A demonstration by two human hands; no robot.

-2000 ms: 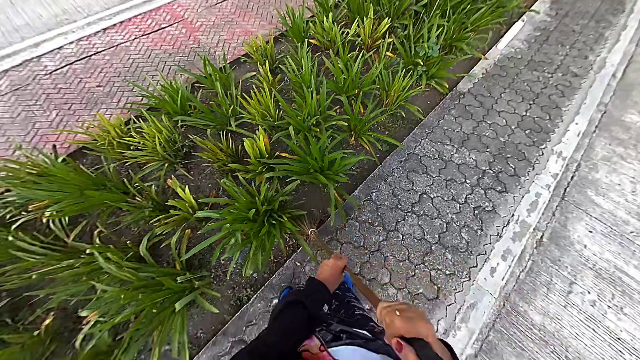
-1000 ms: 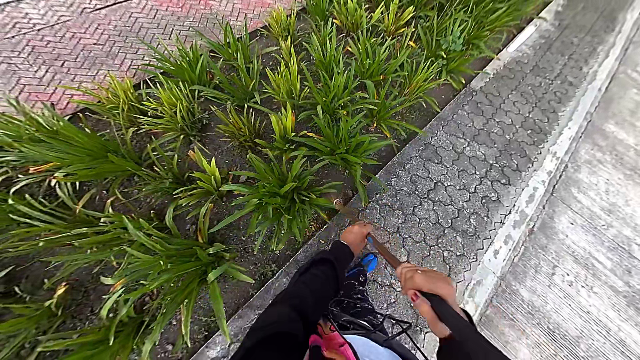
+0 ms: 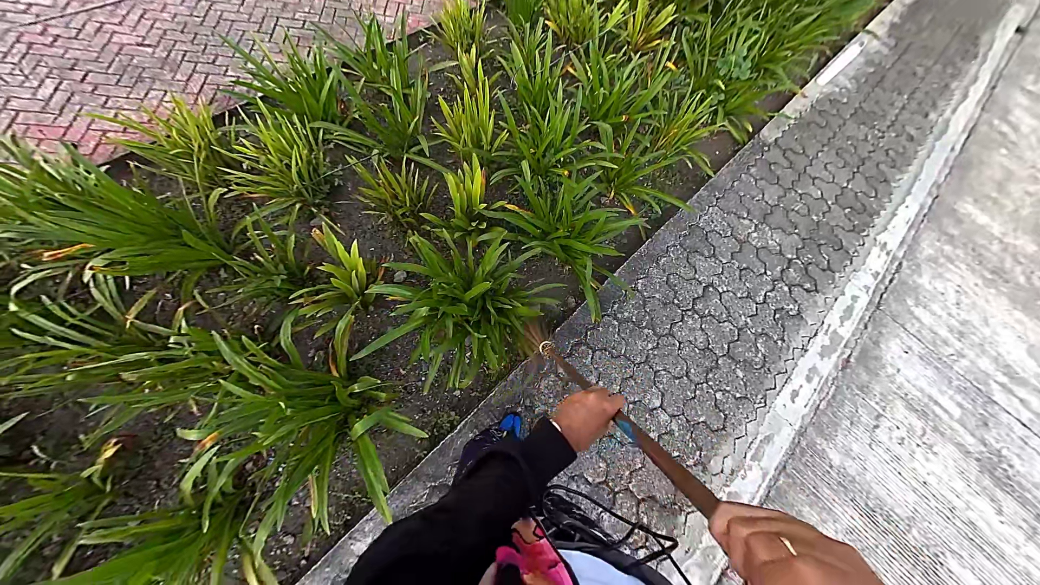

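Observation:
A long wooden broom handle (image 3: 670,467) slants across the lower middle of the head view. My left hand (image 3: 588,416) is closed round it near its lower end, beside a blue band. Farther up the handle, at the lower right, my right hand (image 3: 780,540) grips it, with a ring on one finger. The bristles (image 3: 534,337) are blurred and are bound on at the handle's far end. They touch or hover at the edge of the planting bed, next to a leafy green plant (image 3: 471,305); which of the two cannot be told.
A concrete curb (image 3: 626,276) divides the planted bed from a grey paved walkway (image 3: 715,301). A pale kerb (image 3: 845,313) and a concrete roadway (image 3: 951,382) lie to the right. Reddish brick paving (image 3: 162,57) borders the bed at upper left. My blue-tipped shoe (image 3: 510,424) stands near the curb.
Both hands keep hold of the handle throughout. My right hand has moved toward the lower right, farther from my left hand. The view has shifted somewhat.

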